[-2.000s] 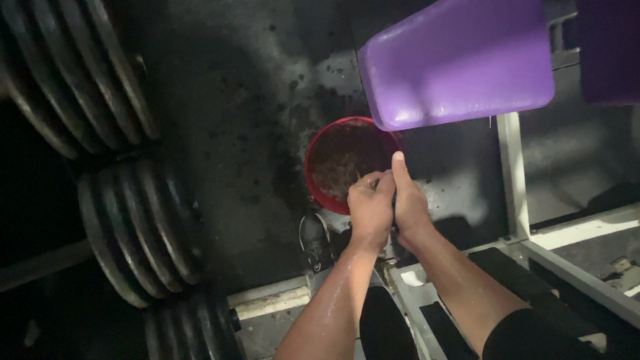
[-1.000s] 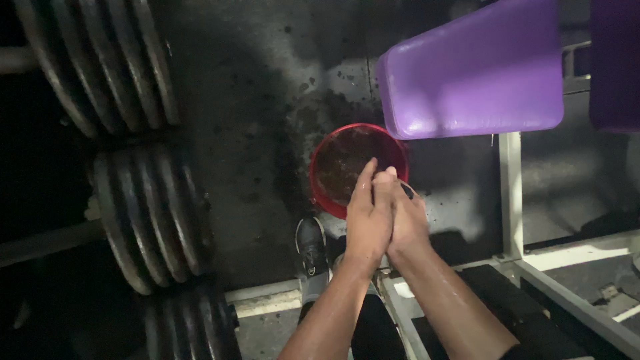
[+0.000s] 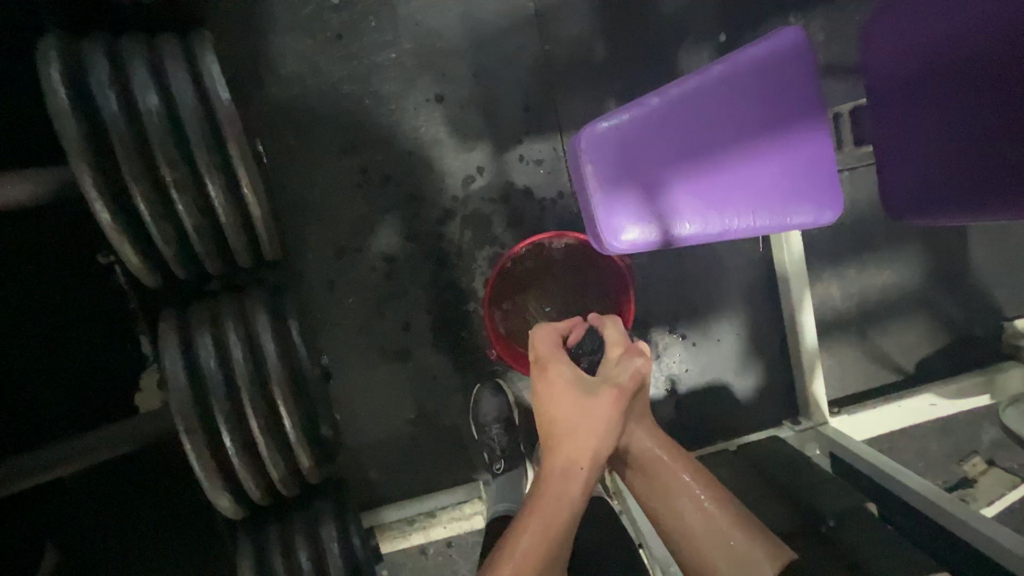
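Note:
Both my hands are pressed together over the near rim of a red bucket (image 3: 490,320) that holds murky brown water. My left hand (image 3: 572,392) and my right hand (image 3: 628,364) squeeze a dark wet cloth (image 3: 588,350), which shows between the thumbs and fingers; most of it is hidden by the hands. The forearms look wet. Under the hands, the bucket's near right edge is covered.
A purple padded bench (image 3: 720,152) overhangs the bucket's upper right edge, on a white metal frame (image 3: 800,328). Stacked weight plates (image 3: 240,400) line the left. My black shoe (image 3: 496,420) stands just below the bucket on the wet dark floor (image 3: 400,264).
My hands have shifted their grip, and the dark cloth now shows between them. They stay close together at the bucket's near side.

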